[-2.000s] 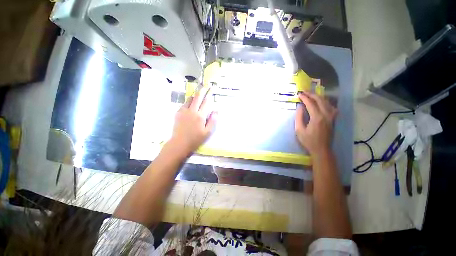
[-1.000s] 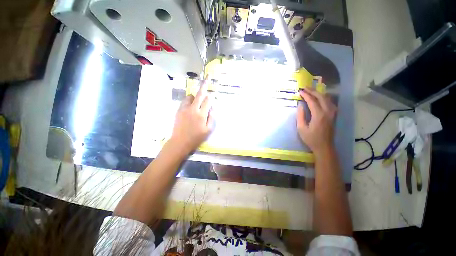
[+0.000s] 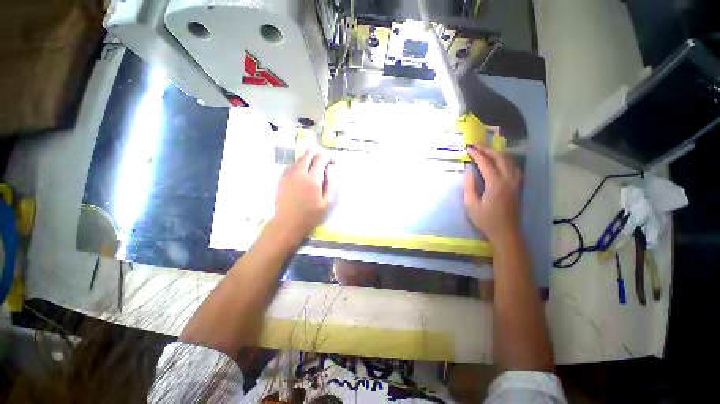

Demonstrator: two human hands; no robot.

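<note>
The clamp frame (image 3: 403, 242), a flat plate edged in yellow tape, lies on the machine bed; its middle is washed out by glare. My left hand (image 3: 304, 193) rests flat on its left side, fingers pointing away from me. My right hand (image 3: 495, 193) rests on its right side, fingertips at the yellow corner. Neither hand is seen gripping anything. The white-grey sewing machine head (image 3: 237, 55) with a red logo stands above left. Glare hides whether any work lies in the slot.
The dark control screen (image 3: 659, 110) stands at the right. A crumpled white cloth (image 3: 654, 207), purple-blue cutters (image 3: 613, 231), a blue-handled screwdriver (image 3: 620, 280), pliers (image 3: 640, 268) and a black cord lie on the right table. A yellow and blue round object (image 3: 9, 245) is at the left edge.
My left hand's fingers have drawn back a little towards me from the frame's upper left corner. My right hand stays at the right corner. The whole view has shifted slightly.
</note>
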